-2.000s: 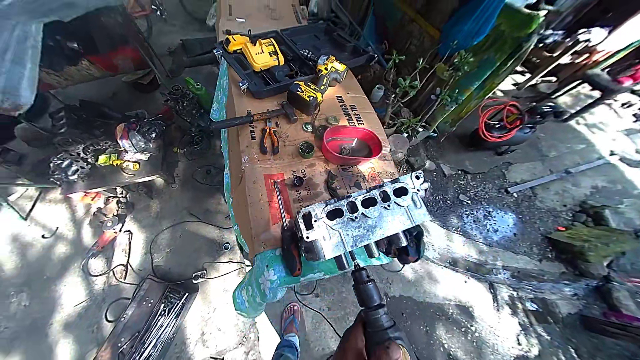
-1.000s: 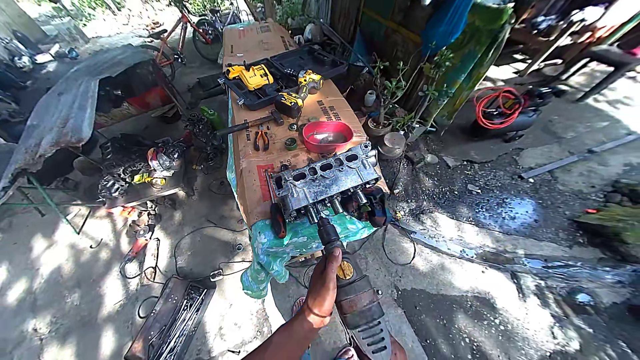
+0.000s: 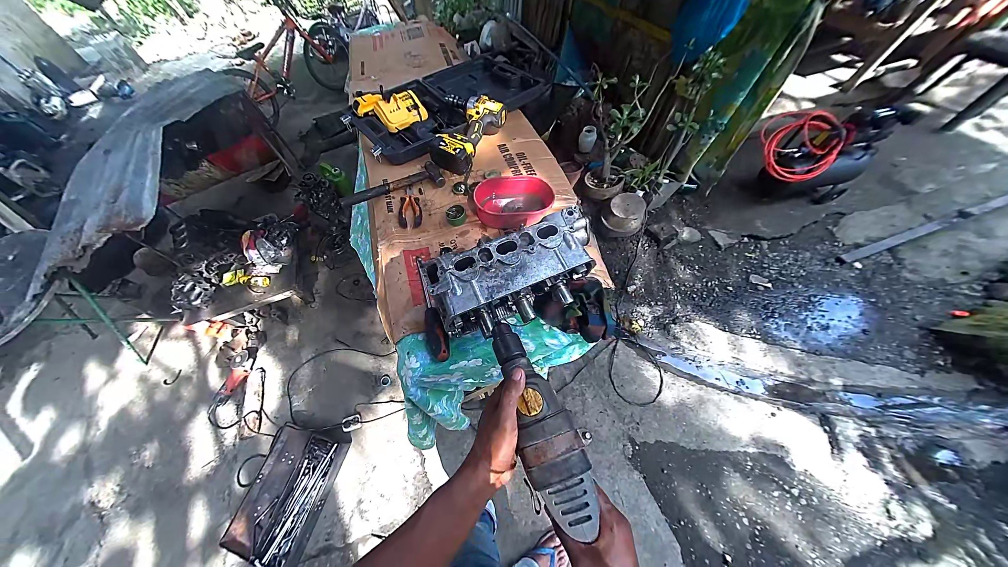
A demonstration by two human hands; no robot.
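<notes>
A large rotary hammer drill (image 3: 559, 453) points away from me, its chuck end at the near side of a metal engine cylinder head (image 3: 508, 268) on the cardboard-covered table. My left hand (image 3: 498, 433) grips the drill's front part from the left. My right hand (image 3: 610, 531) is around its rear end at the bottom of the view, with the fingers partly hidden. Whether the bit touches the cylinder head is unclear. A screwdriver (image 3: 436, 335) with a dark and orange handle lies by the cylinder head's left end. Behind the cylinder head stands a red plastic bowl (image 3: 513, 202).
Pliers (image 3: 409, 211), a hammer (image 3: 394, 186), a yellow cordless drill (image 3: 470, 135) and a black tool case (image 3: 394, 142) lie farther back. Left on the ground is a metal box of wrenches (image 3: 287, 500). A cord (image 3: 303, 370) crosses the floor; potted plants (image 3: 610, 169) stand right.
My left hand, out of view two seconds ago, came onto the drill's front by one second ago and remains there. The view has tilted up, showing more of the yard.
</notes>
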